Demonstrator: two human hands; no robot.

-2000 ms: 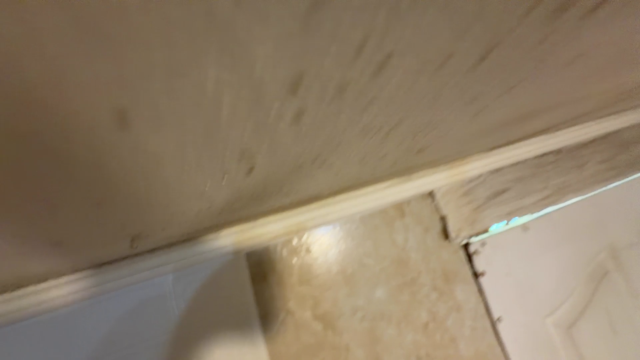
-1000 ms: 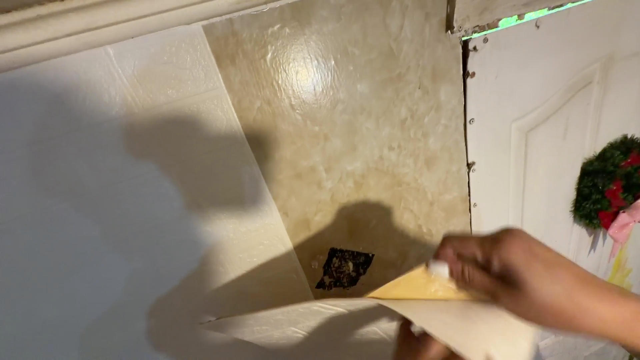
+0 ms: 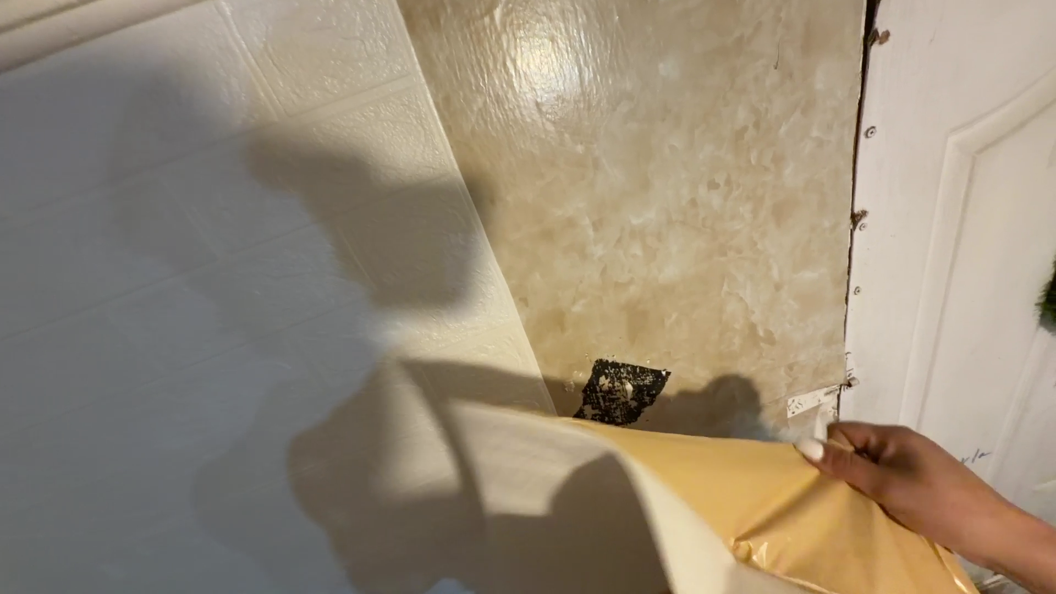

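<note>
A white brick-pattern wall panel sheet (image 3: pixel 272 247) covers the wall on the left; its lower right part (image 3: pixel 561 495) bends away from the wall. My right hand (image 3: pixel 899 470), at the lower right, pinches the top edge of a yellow-brown backing paper (image 3: pixel 726 478) between thumb and fingers. The paper is creased and stands apart from the white sheet at this end. Behind it is the beige marbled wall (image 3: pixel 660 206), with a black rough patch (image 3: pixel 623 390) just above the paper's edge. My left hand is not in view.
At the right stands a white panelled door (image 3: pixel 982 247) with screws (image 3: pixel 870 132) along its edge and a dark gap beside it. Part of a green wreath (image 3: pixel 1048 301) shows at the right edge. A cream moulding (image 3: pixel 91 25) crosses the top left. Shadows fall on the sheet.
My right hand has drawn the backing paper to the right, and much more of the paper shows. The other hand, seen low under the sheet one second ago, is out of view.
</note>
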